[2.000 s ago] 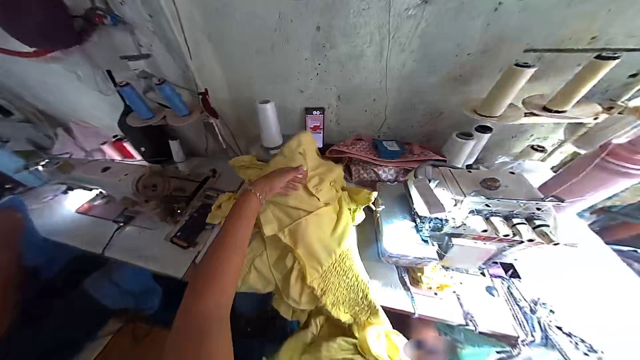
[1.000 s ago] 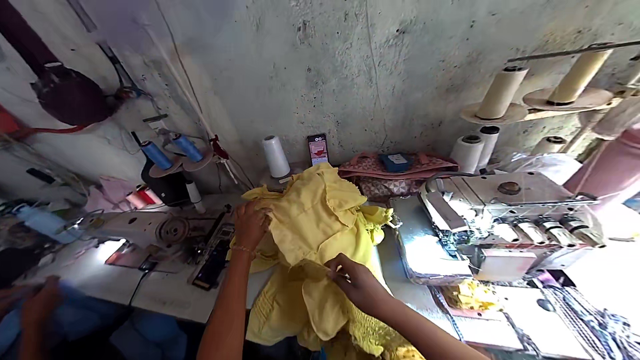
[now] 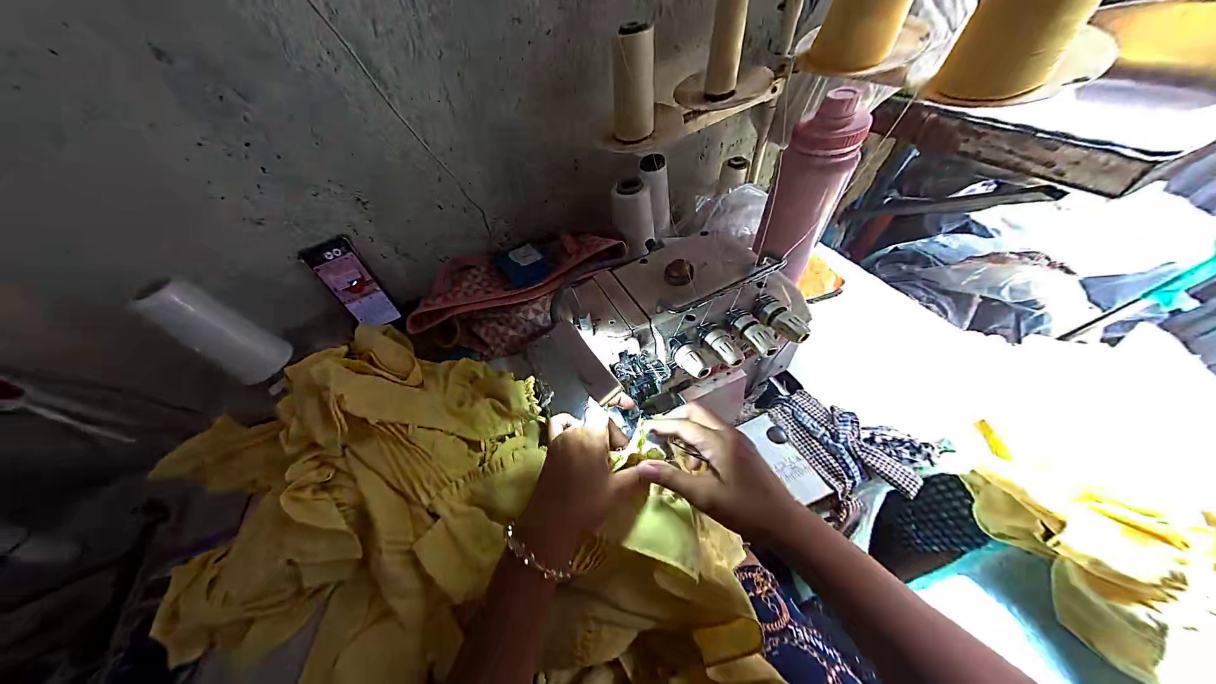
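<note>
Yellow gathered fabric [image 3: 380, 494] lies heaped over the table and the lap area. At the needle area of a serger sewing machine [image 3: 665, 285], my left hand [image 3: 581, 465] grips the cloth, its fingers close to the lit presser foot, which is mostly hidden. Just to its right, my right hand [image 3: 717, 465] pinches an edge of the same fabric between thumb and fingers. A bracelet circles the left wrist. Tension dials [image 3: 727, 344] line the machine's front.
Behind stand a phone [image 3: 351, 282], a white thread cone [image 3: 211, 330] and a patterned pouch [image 3: 503, 294]. A pink bottle [image 3: 817, 180] is beyond the machine. Thread cones [image 3: 634, 84] stand above. Checked fabric strips [image 3: 845, 437] lie to the right, with more yellow cloth [image 3: 1092, 541] farther right.
Both hands have moved right from the middle of the heap to the serger, bringing part of the yellow fabric along. The view has swung right and closer.
</note>
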